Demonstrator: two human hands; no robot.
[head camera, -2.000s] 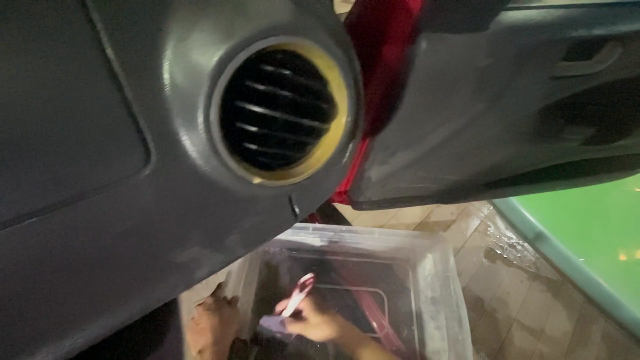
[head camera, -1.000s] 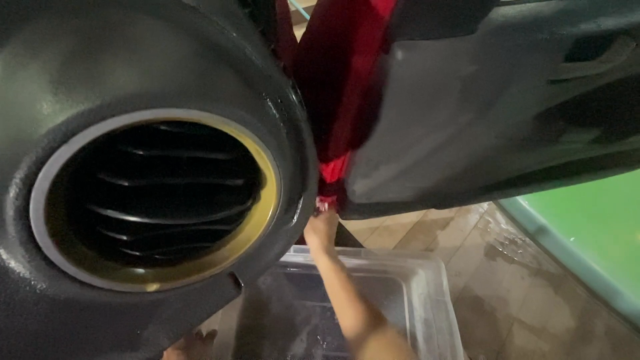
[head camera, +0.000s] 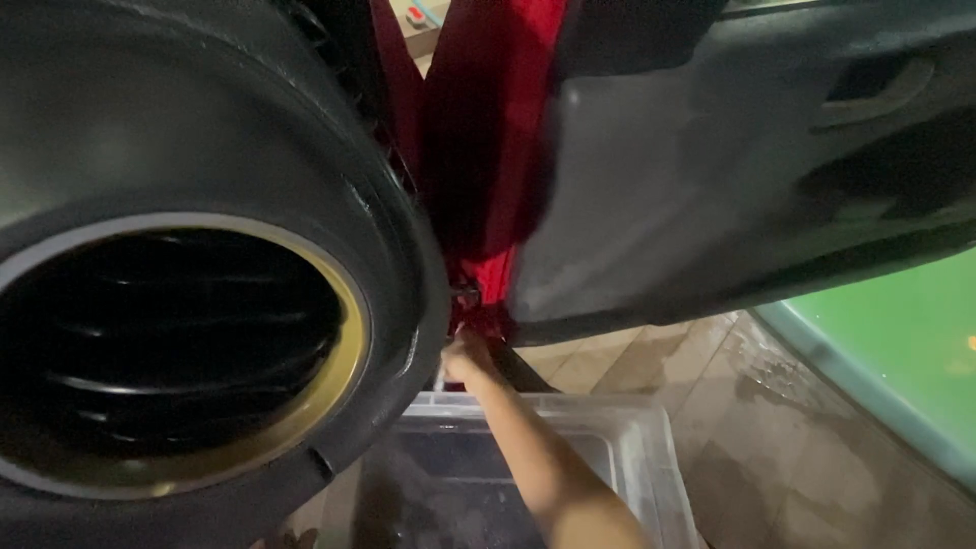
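My right hand (head camera: 467, 360) reaches into the gap between the black dashboard end (head camera: 389, 267) and the opened car door (head camera: 656, 198). It is closed around a slim pale brush handle (head camera: 440, 377), mostly hidden by the fingers, beside the red painted door hinge area (head camera: 488, 297). A round air vent (head camera: 175, 343) with a yellow and grey ring fills the lower left. Only a dim sliver of my left hand (head camera: 288, 538) shows at the bottom edge, below the dashboard; what it holds or touches is hidden.
Beneath my right forearm stands a clear plastic bin (head camera: 644, 442). Wet floor tiles (head camera: 732, 450) lie to its right, beside a green surface with a pale rim (head camera: 900, 358). Through the gap at the top, a small red and white object (head camera: 415, 17) is visible.
My right hand, over the bin with the brush two seconds ago, has moved up to the hinge gap. My left hand has mostly dropped out of sight. The view has shifted closer to the vent.
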